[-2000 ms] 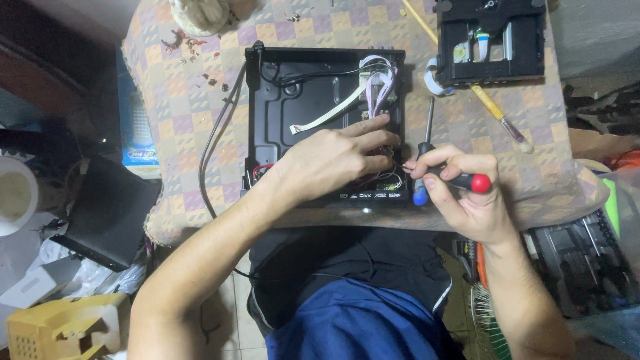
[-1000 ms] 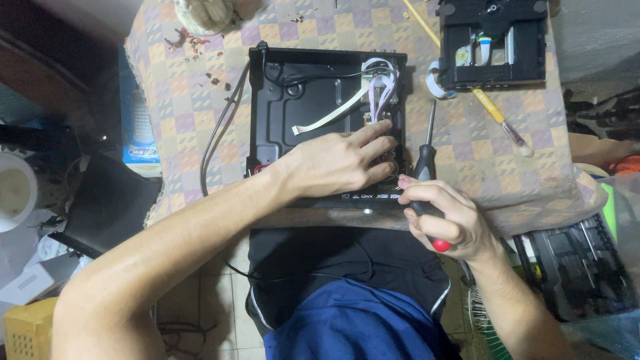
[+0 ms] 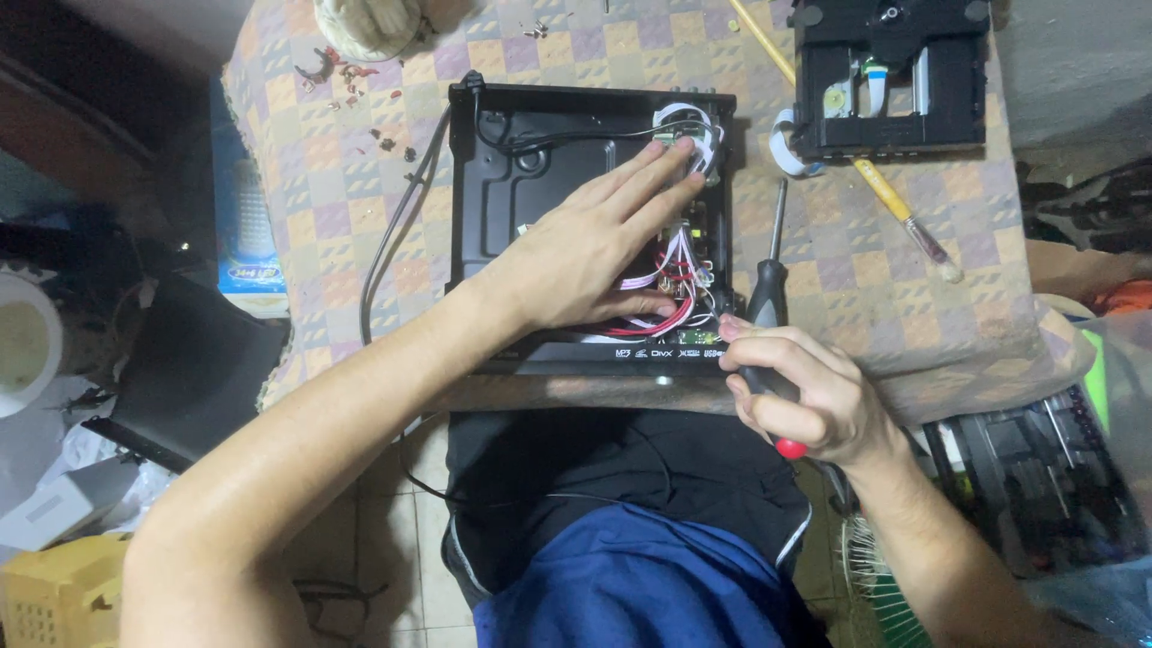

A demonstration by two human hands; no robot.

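A black DVD player chassis (image 3: 558, 117) lies uncovered on the cloth-covered table. My left hand (image 3: 612, 243) rests spread over it, fingertips at the white cables near its upper right, thumb by the red and white wires (image 3: 684, 297). My right hand (image 3: 801, 387), at the chassis's lower right corner, grips a screwdriver (image 3: 772, 387) with a black handle and red end; its shaft points up-left to the circuit boards, the tip hard to make out. A second screwdriver (image 3: 768, 292), with a black and grey handle, lies right of the chassis.
A disc drive mechanism (image 3: 954, 99) with a white ribbon cable lies at the upper right, over a yellow-handled brush (image 3: 886, 193). Screws (image 3: 535, 30) and small debris (image 3: 342, 76) are scattered at the upper left. A black power cord (image 3: 366, 288) runs left of the chassis. An open tool case (image 3: 1044, 468) stands lower right.
My left hand has shifted from the chassis's lower right toward the upper cables, uncovering the red and white wires. The screwdriver in my right hand has swung; its red end now points down toward me.
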